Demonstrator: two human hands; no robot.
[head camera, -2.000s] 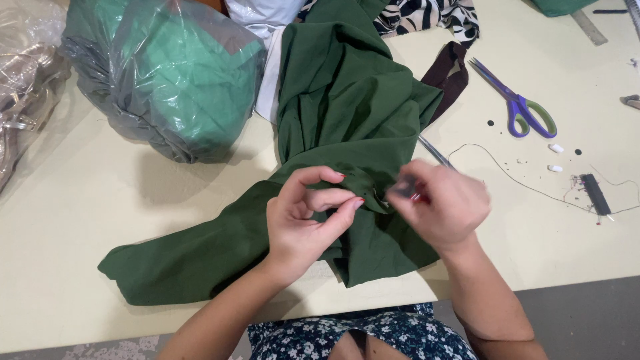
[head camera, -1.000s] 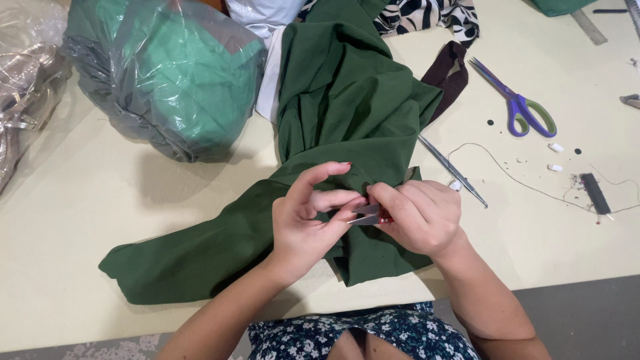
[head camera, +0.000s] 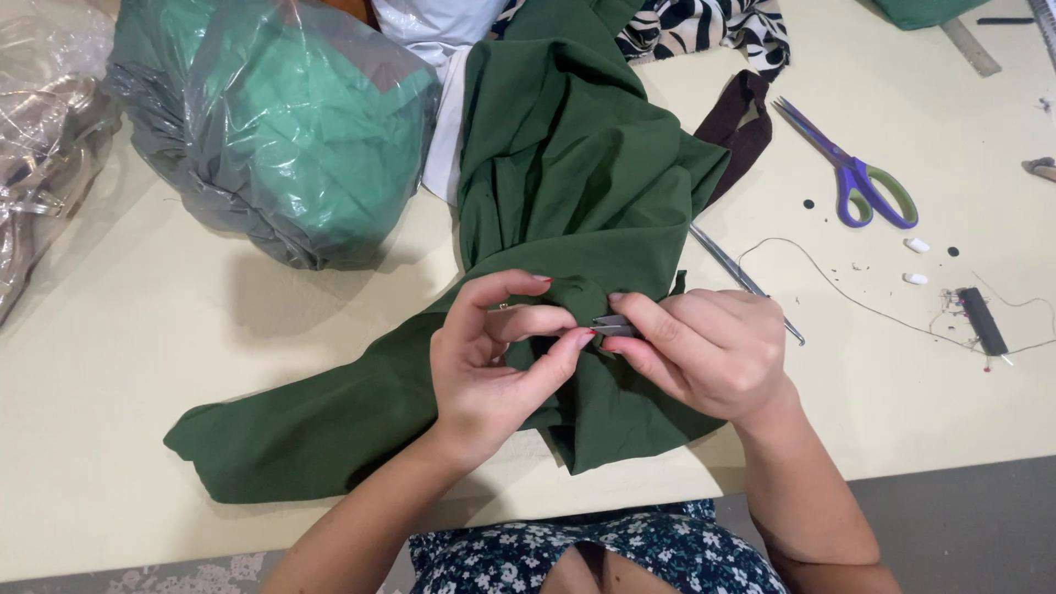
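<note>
A dark green garment (head camera: 577, 190) lies rumpled across the cream table, one long piece stretching to the left. My left hand (head camera: 503, 363) pinches a fold of the green cloth between thumb and fingers. From the right, my right hand (head camera: 709, 355) grips small metal thread snips (head camera: 612, 325), mostly hidden in the fingers, their pointed blades at the pinched cloth by my left thumb. Whether the blades touch the cloth cannot be told. A thin metal tool with a hooked tip (head camera: 747, 280) lies partly behind my right hand.
Purple-handled scissors (head camera: 874, 194) lie at the right, near a pincushion-like black bar (head camera: 982, 320) with pins, loose thread (head camera: 841, 289) and small white pieces (head camera: 916, 245). Plastic bags, one with green cloth (head camera: 305, 140), stand at the left. Patterned fabric (head camera: 709, 33) and a ruler (head camera: 970, 49) lie farther back.
My right hand, blurred and raised two seconds ago, has come down close to my left fingers with the snips. The left hand stays nearly in place.
</note>
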